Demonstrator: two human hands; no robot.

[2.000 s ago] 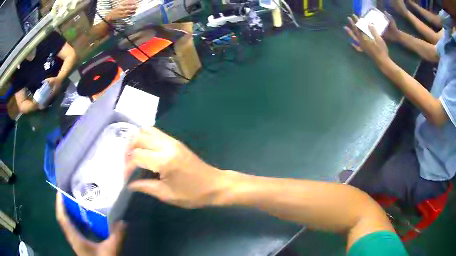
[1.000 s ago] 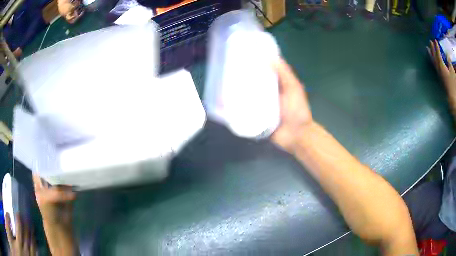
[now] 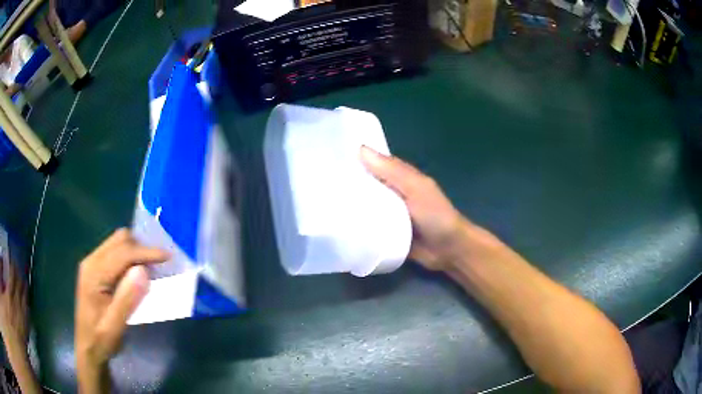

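Note:
A white unit with a frosted translucent tub (image 3: 327,192) is in the middle of the view, above the green bench. My right hand (image 3: 419,208) grips it from its right side, thumb on the white surface. A blue and white retail carton (image 3: 178,173) stands tilted to the left of the unit, apart from it. My left hand (image 3: 115,285) is at the carton's near left end, fingers on its white flap (image 3: 163,296). The carton's inside is hidden.
A black radio unit (image 3: 323,50) stands at the back, with a blue bin (image 3: 181,58) left of it. A brown cardboard box (image 3: 468,23) and loose wires lie farther back. Another person's hand (image 3: 11,300) shows at the left edge. The bench's curved edge (image 3: 662,304) runs lower right.
The white unit is out of the carton, in my right hand, and has turned so its tub shows. The carton has swung upright and narrower, its blue side now showing. The view has shifted.

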